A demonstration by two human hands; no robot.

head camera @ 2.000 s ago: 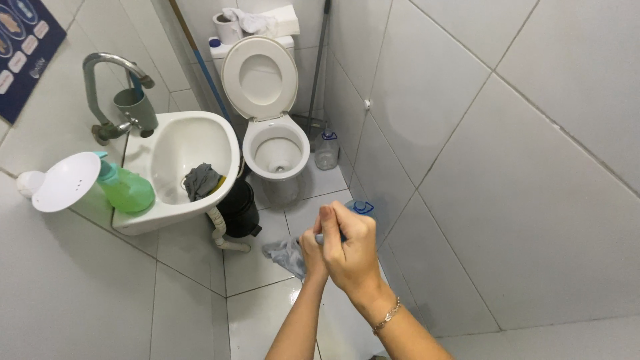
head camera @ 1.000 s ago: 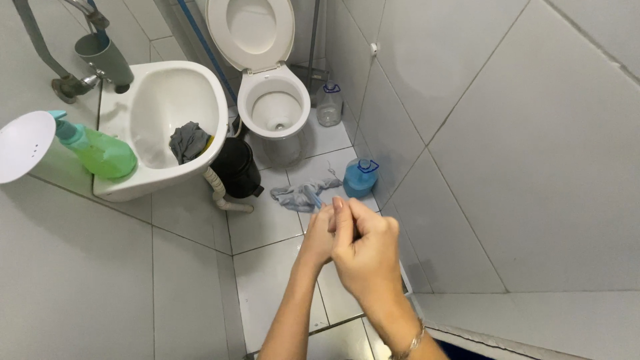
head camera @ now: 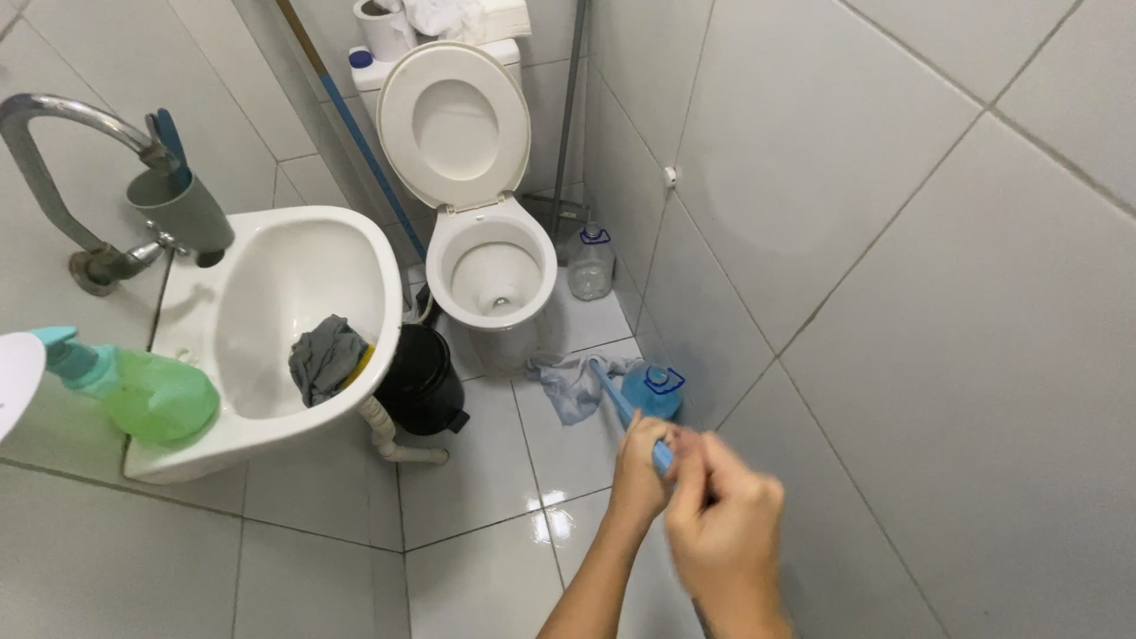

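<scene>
My left hand (head camera: 643, 466) is closed around a light blue pole (head camera: 614, 390) that slants down to the floor. Just above and to its right, my right hand (head camera: 723, 515) is curled at the pole's upper end, slightly blurred. At the pole's far end a wet grey-blue cloth (head camera: 572, 386) lies crumpled on the tiles in front of the toilet. Beside the cloth, against the right wall, stands a plastic jug of blue liquid (head camera: 652, 390). Whatever joins cloth and pole is hidden.
A white toilet (head camera: 493, 266) with raised lid stands ahead, a clear jug (head camera: 590, 266) to its right. Left are a sink (head camera: 382, 266) holding a grey cloth (head camera: 327, 355), a green soap bottle (head camera: 160, 395) and a black bin (head camera: 422, 382). A tiled wall (head camera: 887, 266) rises close on the right.
The cloth on the floor has shifted right, up against the blue jug, and lies bunched differently. More of the blue pole shows beyond my hands. Both hands stay on the pole.
</scene>
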